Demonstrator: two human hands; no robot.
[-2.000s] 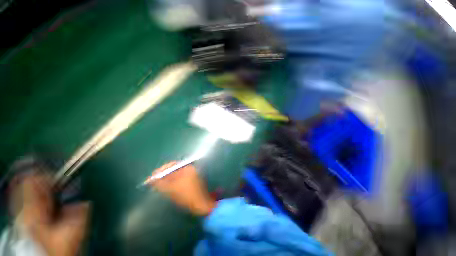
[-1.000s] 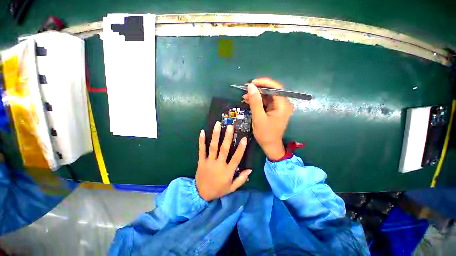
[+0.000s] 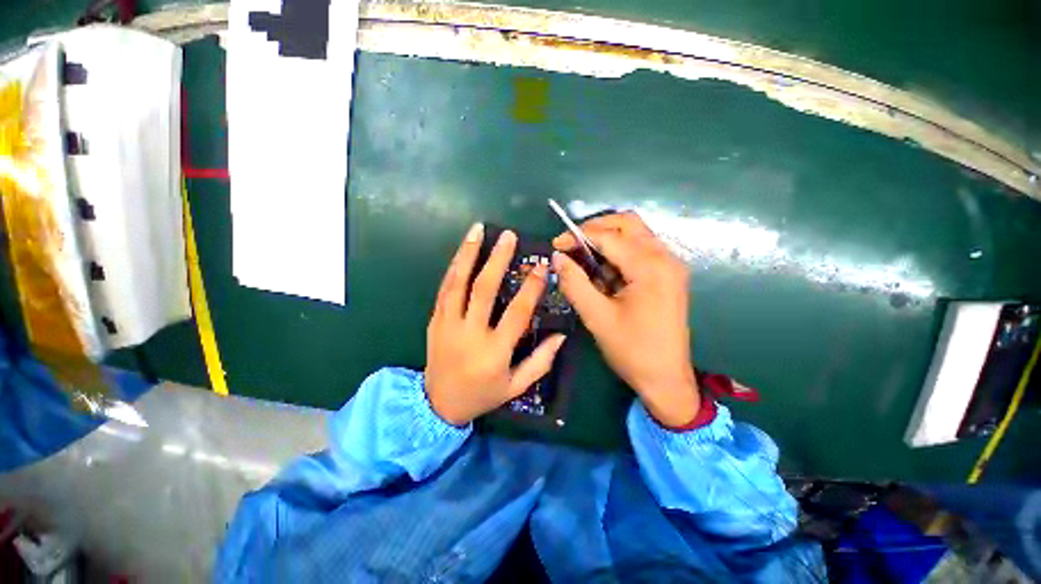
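Note:
A black phone assembly (image 3: 532,388) lies on the green bench mat in front of me, its board at the upper end. My left hand (image 3: 485,325) lies over its left side with fingers spread, partly hiding the board and the middle. My right hand (image 3: 634,302) holds dark tweezers (image 3: 580,237) in a pinch, their pointed end up and left, above the mat beyond the phone. My right fingertips are at the upper right of the board. Whether they touch it is hidden.
A white liner sheet (image 3: 288,183) with one black stepped sticker (image 3: 299,27) lies left. Beyond it are a curled white sheet stack (image 3: 135,194) and amber tape (image 3: 34,228). At right, another phone unit (image 3: 998,371) adjoins a white pad (image 3: 957,374). A worn whitish strip (image 3: 571,50) crosses the far side.
The blurred view has settled on the bench. Since one second ago, my left hand has moved up over the board, and the tweezers have turned from lying sideways to pointing up-left.

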